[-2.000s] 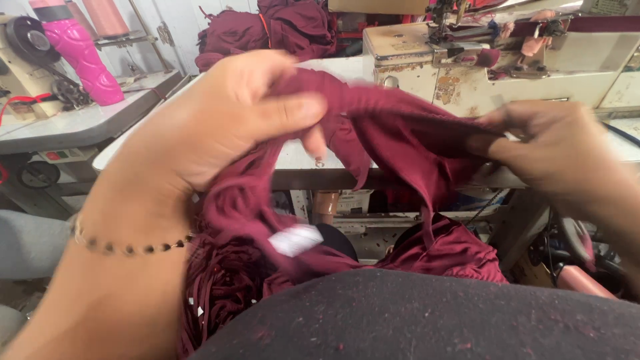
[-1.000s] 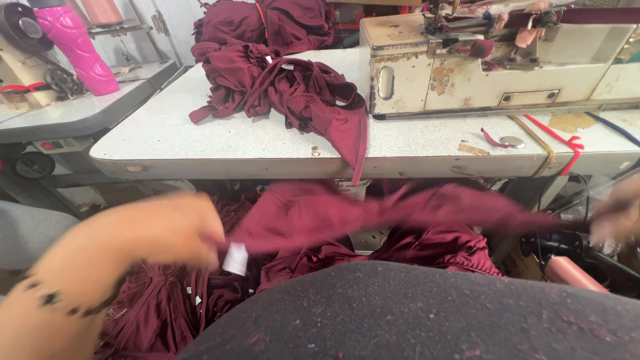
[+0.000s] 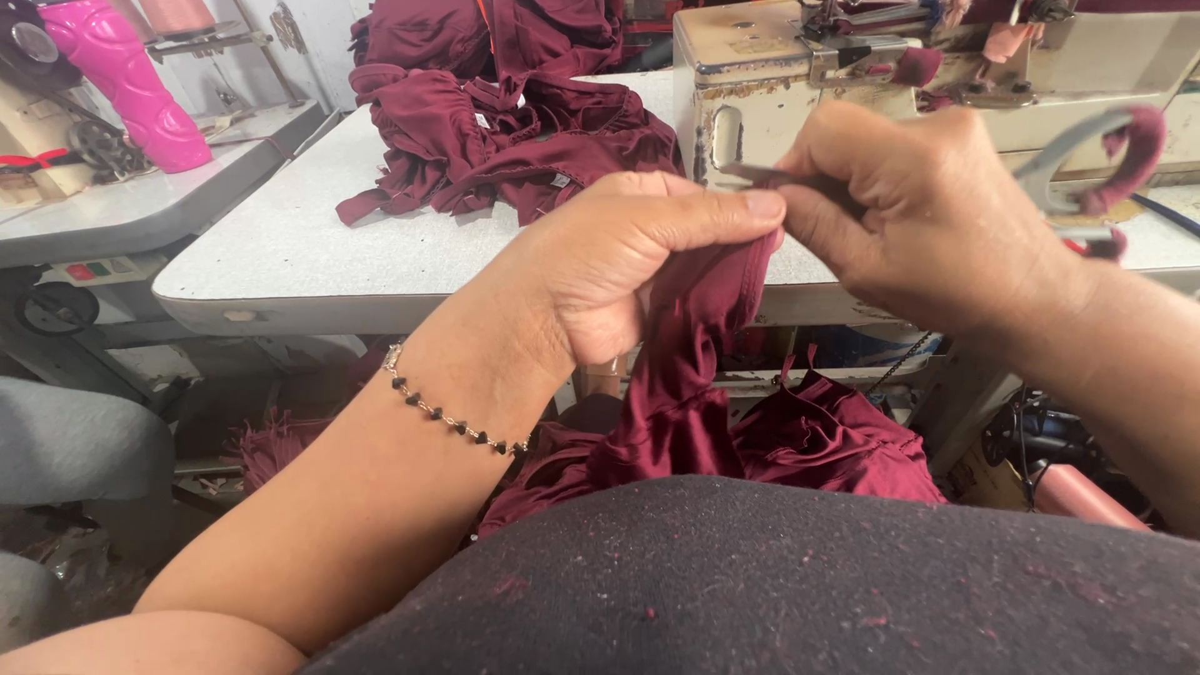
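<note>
Above the front edge of a white sewing table, my left hand pinches the edge of a maroon satin garment between thumb and fingers. The cloth hangs from there toward my lap. My right hand is closed around a pair of scissors; their handles, with maroon wrapping, stick out behind the hand. The blade tips lie close to the left fingertips at the cloth's edge. Whether the blades are parted cannot be told. More maroon garments lie below the table edge near my lap.
A heap of maroon garments lies on the table at the back. An industrial sewing machine stands at the right. At the left are another table with a pink bottle. A pink thread cone is low at the right.
One second ago both hands held the cloth stretched low over the lap. Now they are raised and close together, and scissors are in my right hand. The heap at the back has stayed on the table.
</note>
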